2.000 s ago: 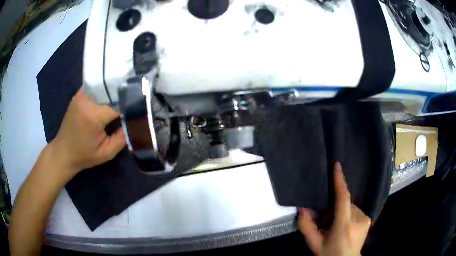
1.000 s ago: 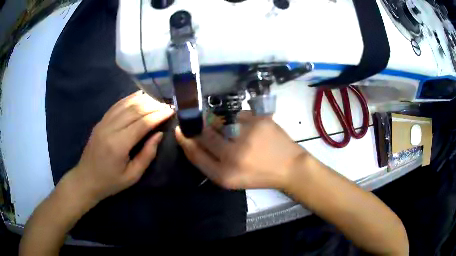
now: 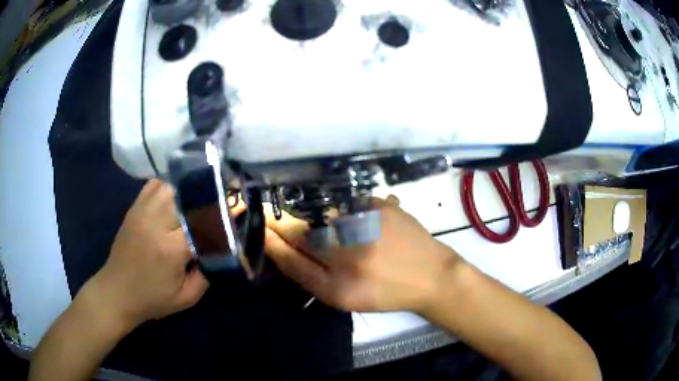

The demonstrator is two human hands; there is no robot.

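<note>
A black garment panel (image 3: pixel 246 335) lies on the white table, under the left end of the white sewing machine head (image 3: pixel 372 89). My left hand (image 3: pixel 152 257) is on the cloth left of the shiny take-up lever guard (image 3: pixel 205 212); its fingertips are partly hidden by the guard. My right hand (image 3: pixel 365 257) is on the cloth below the thread tension dials (image 3: pixel 359 227), its fingers reaching left toward the needle area behind the guard. The needle and presser foot are hidden. Whether either hand pinches the cloth cannot be seen.
Scissors with dark red handles (image 3: pixel 506 201) lie right of my right hand. Further right are a small dark case (image 3: pixel 569 227) and a tan card (image 3: pixel 601 216) with a white oval chalk (image 3: pixel 621 217). A ruler strip (image 3: pixel 409 344) runs along the table's front edge.
Since two seconds ago my right hand has moved left from the machine's right side to the needle area, and the cloth has shifted left, uncovering the scissors. In the last second the hands barely moved; the view shifted.
</note>
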